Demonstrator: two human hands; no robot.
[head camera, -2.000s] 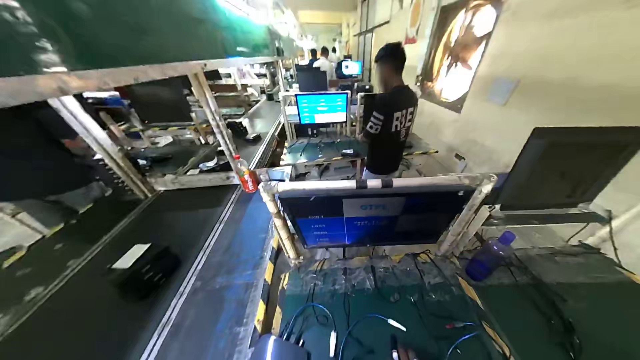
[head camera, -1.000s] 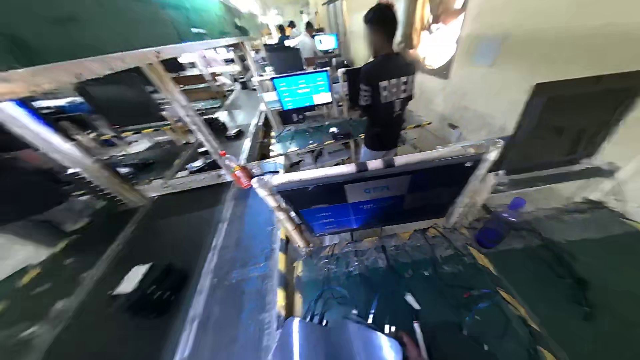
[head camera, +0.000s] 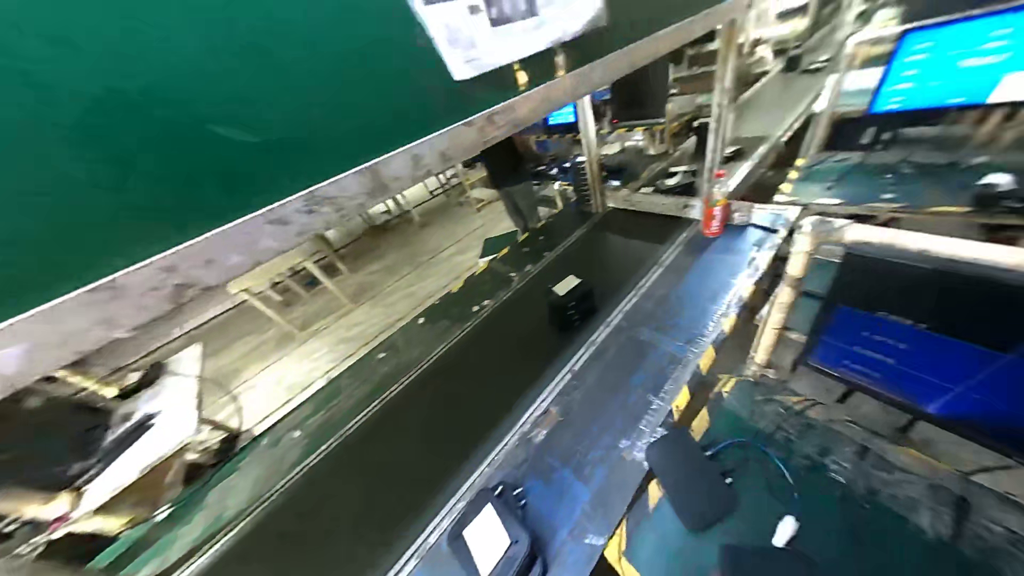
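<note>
Neither my left hand nor my right hand shows in the head view now. A black device with a white label (head camera: 490, 538) lies at the bottom, on the blue ledge by the belt. To its right a dark rounded case (head camera: 690, 478) rests at the left edge of the green mat, beside a blue cable (head camera: 760, 448) with a white plug (head camera: 786, 530). A small stack of black boxes (head camera: 571, 306) with a pale label on top sits on the dark conveyor belt. Part of another dark object (head camera: 764, 562) is cut off by the bottom edge.
A red-labelled bottle (head camera: 716, 206) stands at the ledge's far end. A monitor (head camera: 920, 352) in a pipe frame is at the right. A green overhead panel (head camera: 200, 120) with a metal edge spans the upper left. A person (head camera: 512, 184) stands beyond the belt, near a wooden bench (head camera: 284, 276).
The view has swung left and down. A hand seen at the bottom edge one second ago is out of view now. The person in black near the far monitor has also left the view.
</note>
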